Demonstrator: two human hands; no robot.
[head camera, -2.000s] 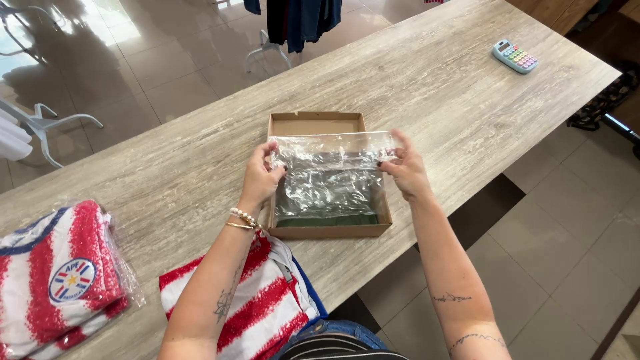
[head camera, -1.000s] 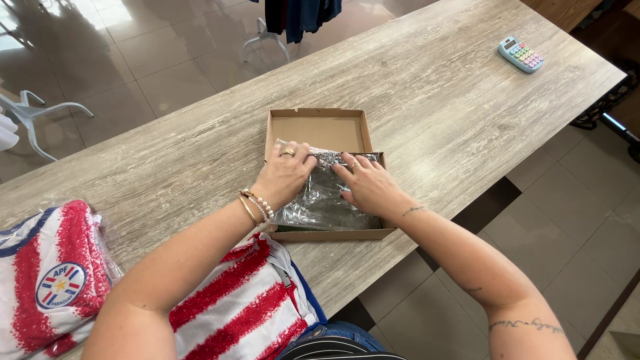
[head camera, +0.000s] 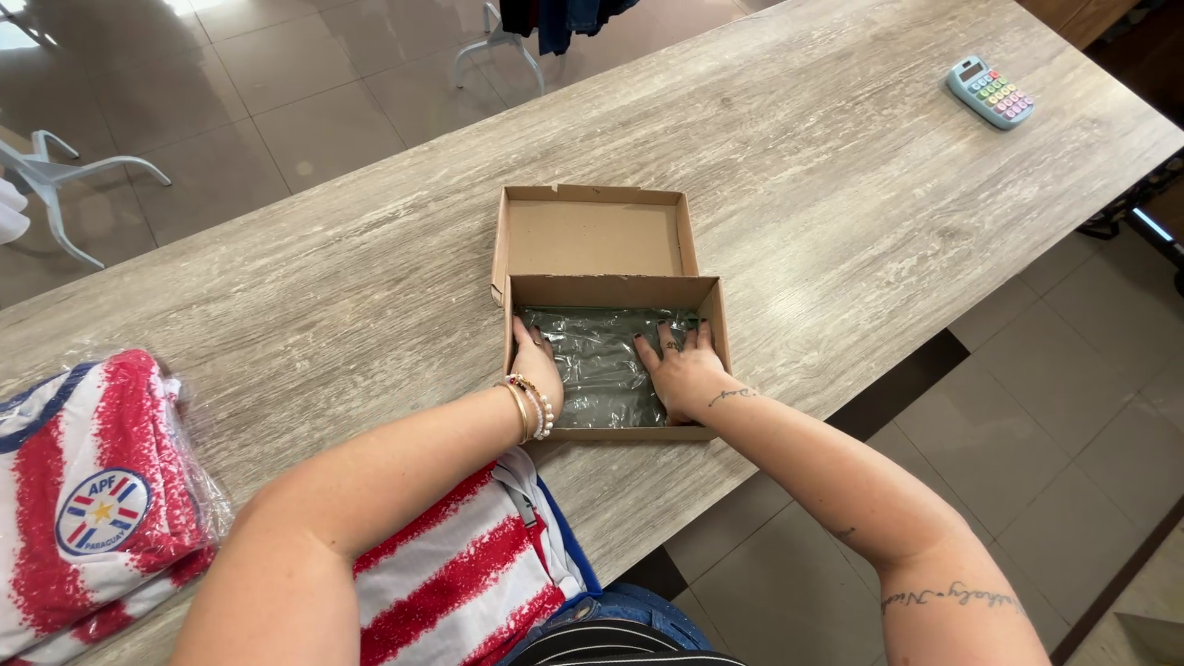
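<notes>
A dark green folded item in clear plastic wrap (head camera: 601, 370) lies inside a cardboard box (head camera: 614, 290) on the wood-look table. My left hand (head camera: 541, 368) reaches into the box along its left wall, fingers down at the edge of the wrap. On the right part of the wrap my right hand (head camera: 683, 370) lies flat with its fingers spread. Neither hand grips anything that I can see. Behind the box stands its cardboard lid (head camera: 597, 236), inner side up. A red and white striped shirt (head camera: 453, 573) lies nearer my body, partly under my left forearm.
Striped shirts in clear plastic (head camera: 139, 444) lie at the table's left. A light blue calculator (head camera: 990, 92) sits at the far right of the table (head camera: 832, 185). Beyond the far edge are a white rack foot (head camera: 499, 55) and dark hanging clothes (head camera: 564, 20).
Two seconds ago both hands held up the edge of the clear plastic over the box. The plastic is now down inside, and my hands have moved apart from the middle of the wrap.
</notes>
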